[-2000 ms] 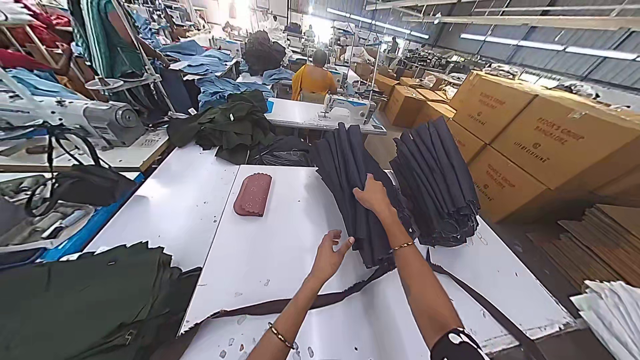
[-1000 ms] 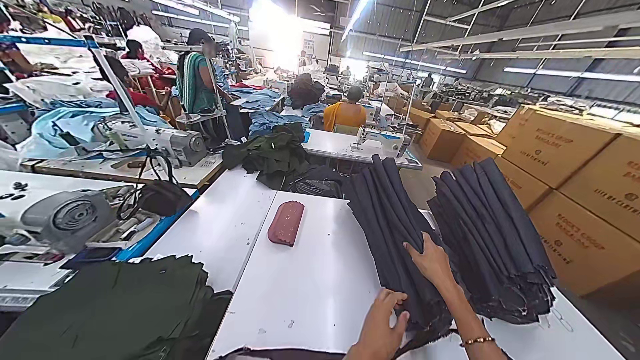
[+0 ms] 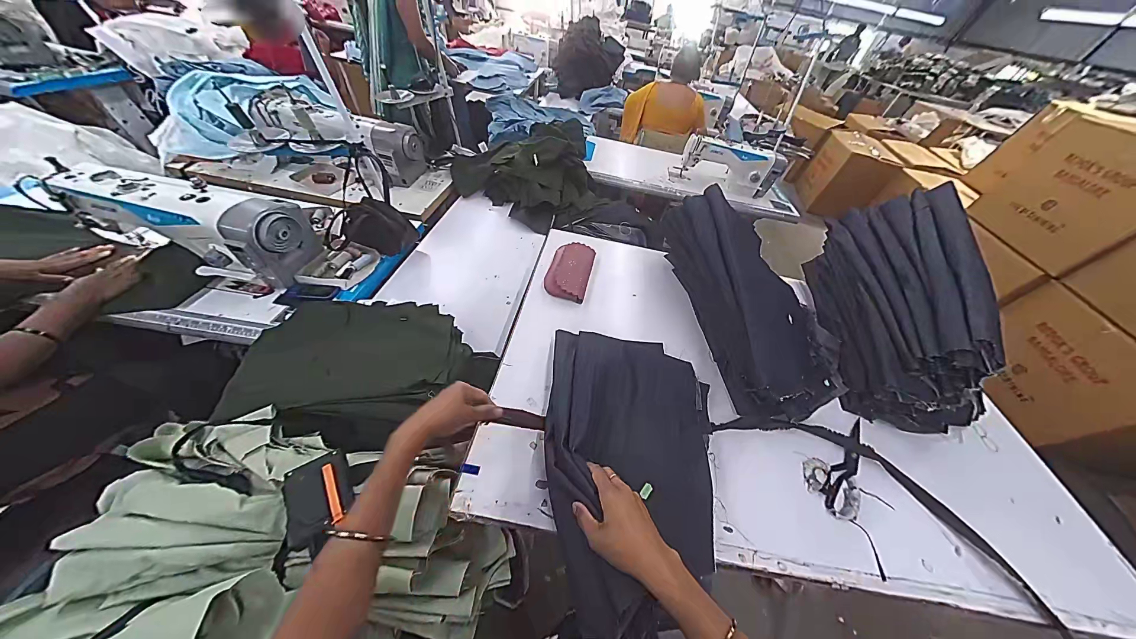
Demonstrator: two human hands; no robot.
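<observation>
A stack of dark navy fabric pieces (image 3: 635,399) lies across the near edge of the white table (image 3: 799,506), on top of a long dark fabric strip (image 3: 923,497). My right hand (image 3: 626,524) rests on this stack, fingers bent over a fold near a small green tag (image 3: 646,490). My left hand (image 3: 453,413) pinches the strip's left part beside the stack. Behind, a second folded navy bundle (image 3: 745,311) and a third one (image 3: 910,306) lie side by side. A maroon scalloped case (image 3: 570,272) sits farther back.
Dark green cut pieces (image 3: 346,364) and pale green fabric (image 3: 177,532) are at the left. A co-worker's hands (image 3: 89,275) work fabric by a sewing machine (image 3: 195,217). Cardboard boxes (image 3: 1065,355) stand at the right. A person in yellow (image 3: 661,111) sits ahead.
Both hands have left the upright navy bundle. A navy stack now lies at the near table edge under my right hand, and my left hand has taken hold of the strip.
</observation>
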